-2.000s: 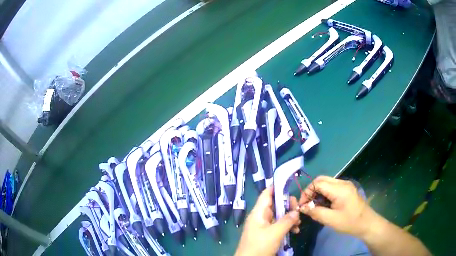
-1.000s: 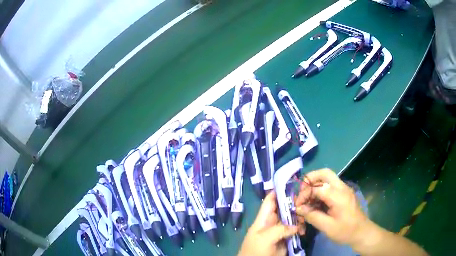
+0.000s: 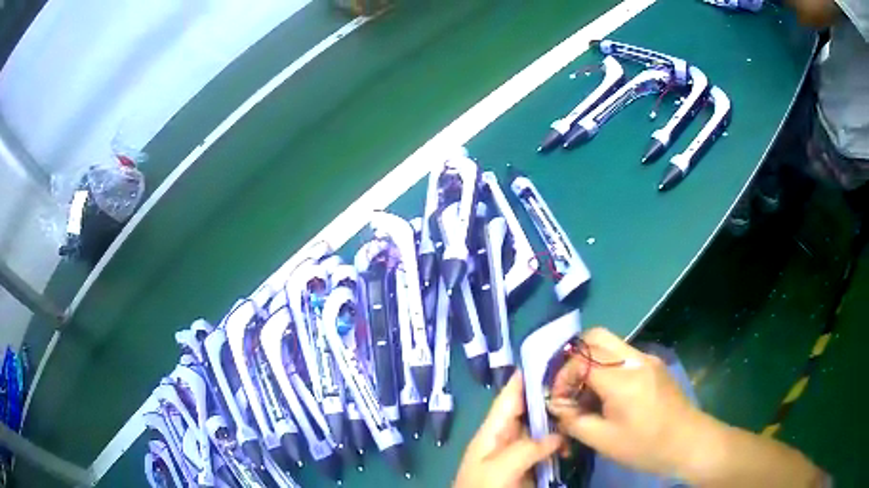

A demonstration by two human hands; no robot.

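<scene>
My left hand [image 3: 505,443] holds a white bent pen unit [image 3: 539,367] upright near the bench's front edge, its bent end up and its lower end cut off by the frame. My right hand [image 3: 634,400] is at the open side of the bend, its fingers pinched on or beside the thin red and dark lead wires [image 3: 589,355]. Its fingertips partly hide the inside of the shell. What exactly they pinch cannot be told.
A dense row of pen units [image 3: 335,367] lies left of my hands. One open unit [image 3: 553,238] lies beyond them, several more [image 3: 681,124] farther right. A bagged dark object [image 3: 95,205] is far left. A person [image 3: 846,91] is at top right.
My right fingers have moved from the wire ends in to the shell's open bend. The unit has turned slightly in my left hand. The whole view has shifted a little.
</scene>
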